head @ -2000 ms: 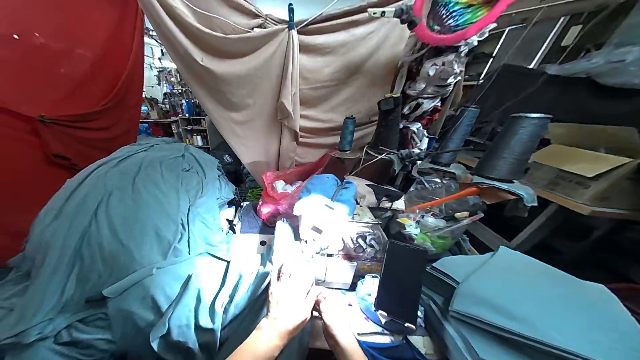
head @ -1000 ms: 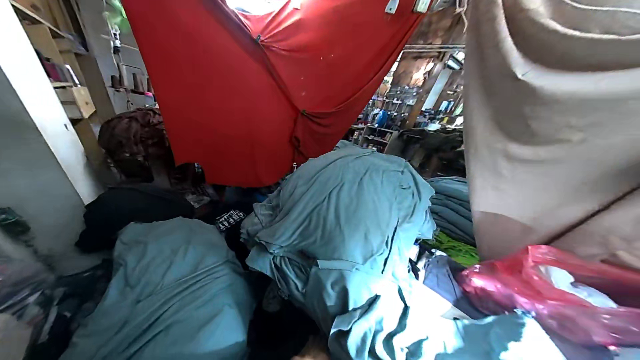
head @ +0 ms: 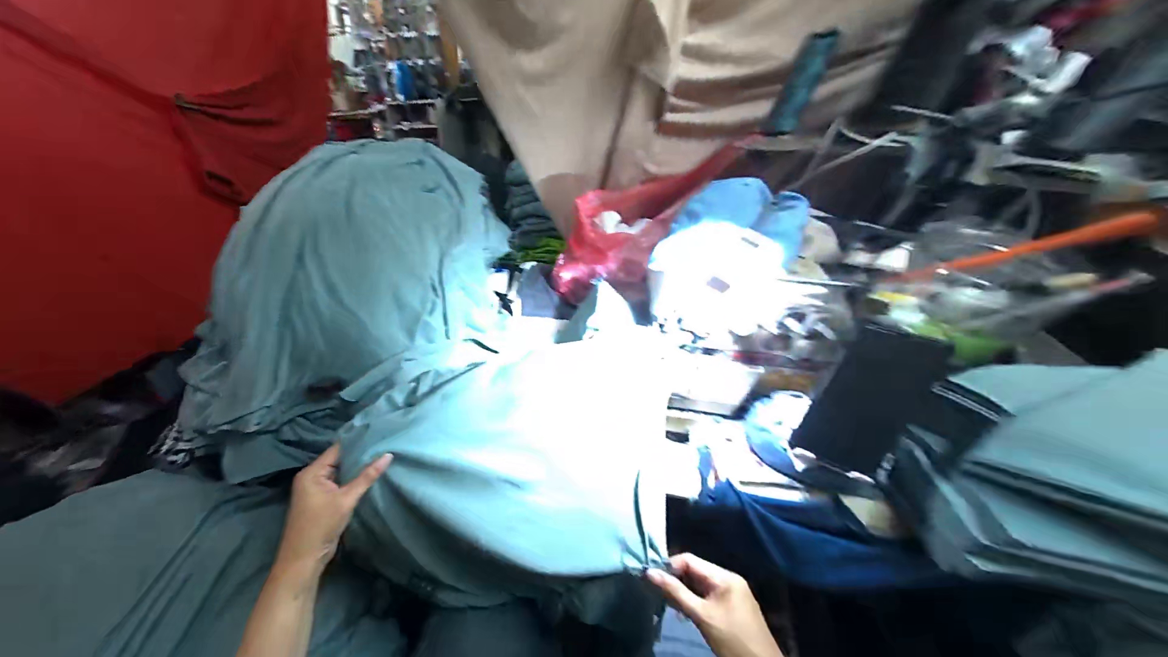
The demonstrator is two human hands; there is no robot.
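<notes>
A teal fabric piece [head: 493,493] spreads across the middle, its right part washed out by bright light. My left hand [head: 330,506] is at its left side, thumb on top and the other fingers partly hidden by cloth. Between thumb and fingers, my right hand [head: 707,598] pinches the gathered lower right corner. Behind the piece rises a large heap of teal cloth [head: 356,255]. The lit sewing machine [head: 721,274] stands beyond, with blue fabric on top.
Folded teal pieces [head: 1077,465] are stacked at the right, beside a dark upright panel [head: 871,397]. A red plastic bag [head: 607,246] lies behind the lit area. More teal cloth [head: 137,566] is at lower left. Red [head: 109,201] and beige curtains [head: 712,73] hang behind.
The view swung left to the cloth heaps, then back right. Two seconds ago both hands were close together by the lit machine; now they are apart, holding the teal piece spread between them.
</notes>
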